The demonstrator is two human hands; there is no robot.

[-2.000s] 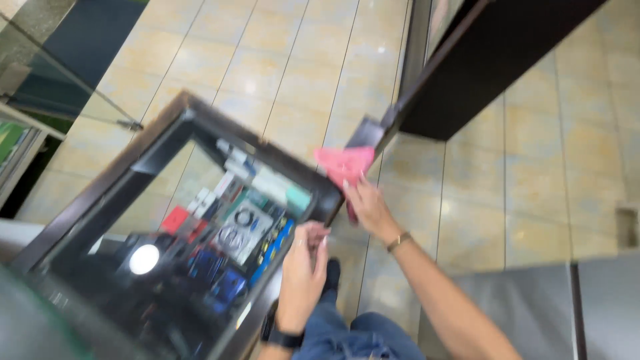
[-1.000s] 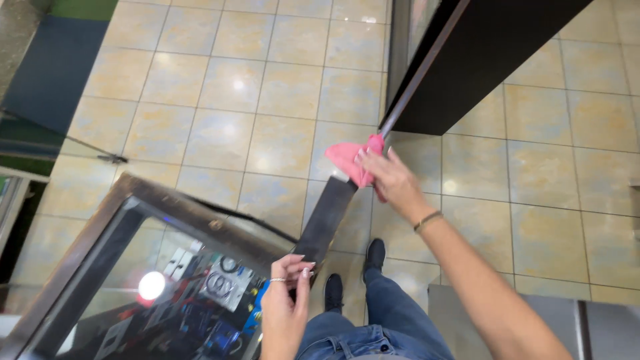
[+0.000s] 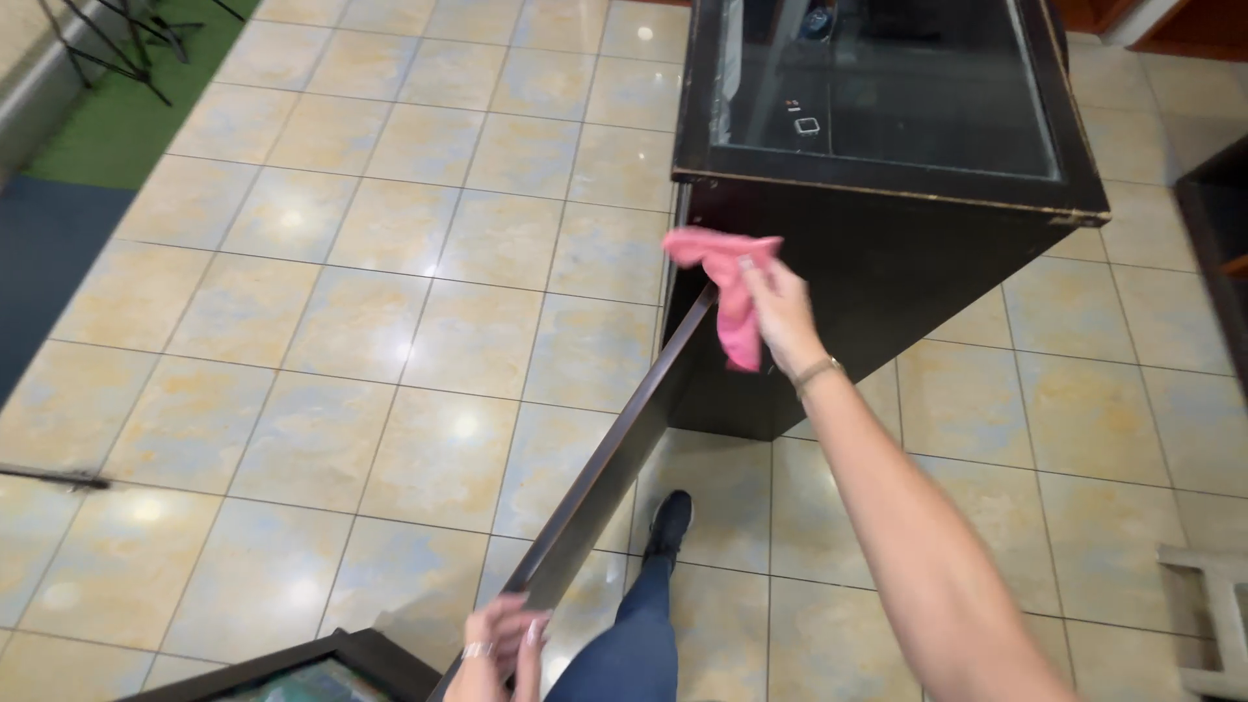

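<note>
My right hand (image 3: 780, 307) grips a pink cloth (image 3: 726, 278), which hangs at the far end of a narrow dark wooden panel (image 3: 624, 424), by the side of a dark glass-topped display cabinet (image 3: 858, 234). The panel runs from that cabinet down toward a second glass-topped case (image 3: 380, 658) at the bottom left. My left hand (image 3: 502, 634) is at the near end of the panel, fingers bent; whether it grips the edge is not clear. The cloth and both hands are slightly blurred.
Pale tiled floor (image 3: 390, 322) lies around the cabinets. My shoe (image 3: 670, 522) stands just right of the panel. At the upper left are green matting (image 3: 127, 97) and thin black metal legs (image 3: 107, 58). A light-coloured frame (image 3: 1204, 595) stands at the lower right.
The view has swung toward the cabinet with the glass top, and much less of the near case shows. My right hand has moved the pink cloth away from the near case to the panel's far end.
</note>
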